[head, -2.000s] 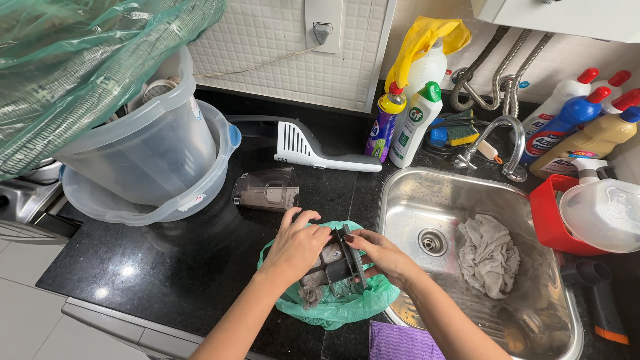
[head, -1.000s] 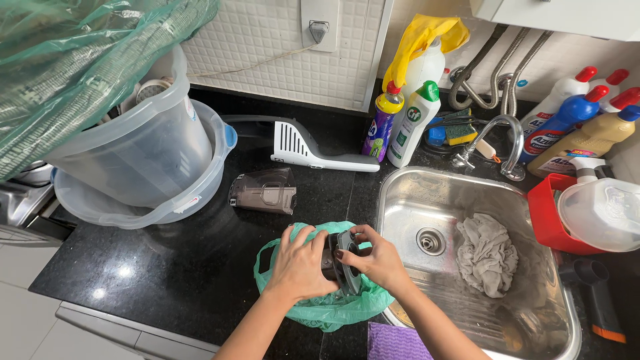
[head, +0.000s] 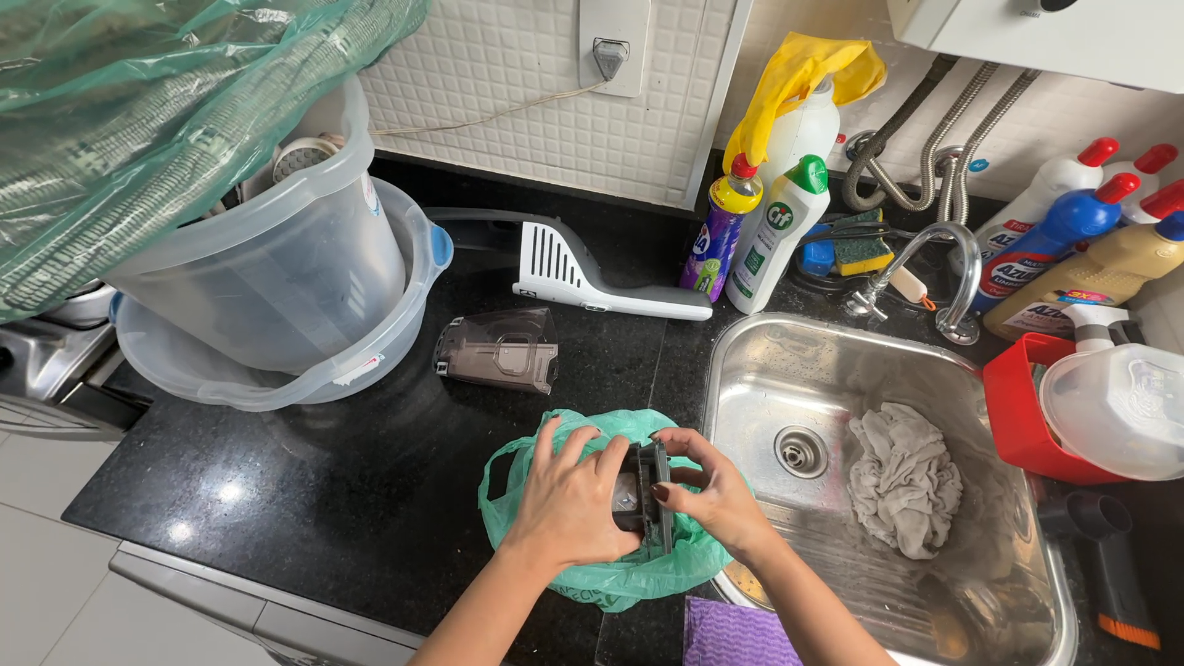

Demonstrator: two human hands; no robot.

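Both hands are over a green plastic bag (head: 647, 581) that lies spread on the black counter. My left hand (head: 575, 495) grips a dark vacuum filter part (head: 659, 499) from the left, its fingers over the top. My right hand (head: 708, 490) holds the flat frame of the same part at its right side, thumb in front. The inside of the part is mostly hidden by my fingers. Behind the bag lies a translucent dust cup (head: 499, 351), and beyond it rests a white and grey handheld vacuum body (head: 601, 277).
A steel sink (head: 740, 370) with a grey cloth (head: 906, 481) adjoins on the right. Nested plastic tubs (head: 277, 268) stand left. Cleaner bottles (head: 777, 236) stand behind the sink, a red container (head: 1027, 416) at its right. A purple cloth (head: 735, 634) lies in front.
Two seconds ago the part was tilted, with grey dust clumps showing below it. It has since been turned, and my left hand has moved farther over it.
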